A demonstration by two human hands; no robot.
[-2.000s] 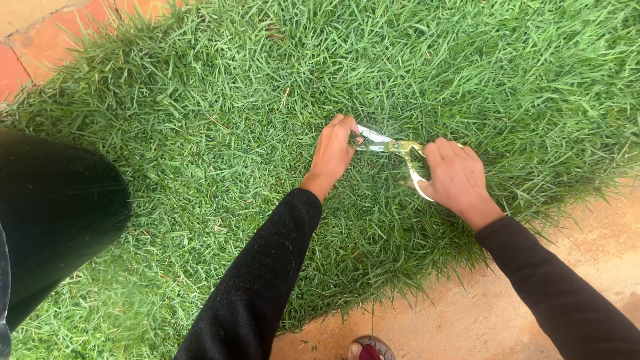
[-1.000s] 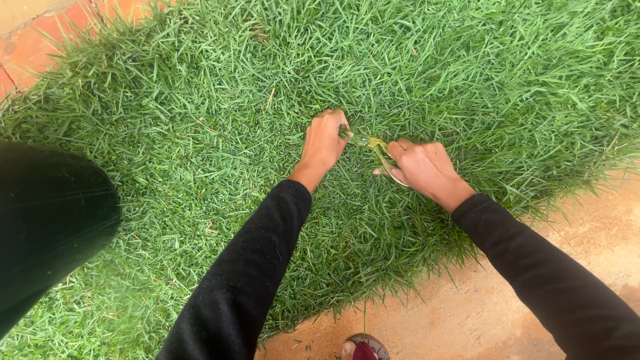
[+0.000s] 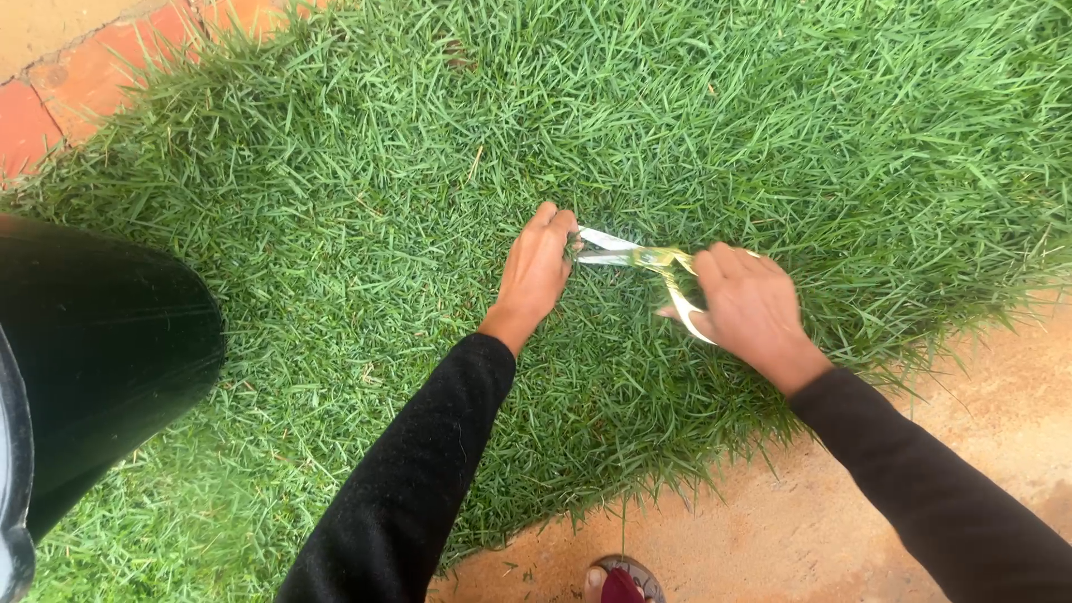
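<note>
My right hand (image 3: 748, 308) grips the gold-coloured handles of a pair of scissors (image 3: 653, 256). Their silver blades stand apart and point left, low over the green grass (image 3: 402, 276). My left hand (image 3: 534, 264) is closed at the blade tips, with what looks like a small tuft of grass at its fingers. The fingertips are mostly hidden, and the tips of the blades end beside them.
A dark green cylindrical container (image 3: 109, 335) stands on the grass at the left. Reddish paving tiles (image 3: 92, 75) border the upper left. Below right runs an orange-brown hard ground (image 3: 837, 519), where a sandalled foot (image 3: 621, 582) shows.
The scissors' blades show spread apart now; one second ago they were mostly hidden between my hands. My right hand has moved a little away from my left.
</note>
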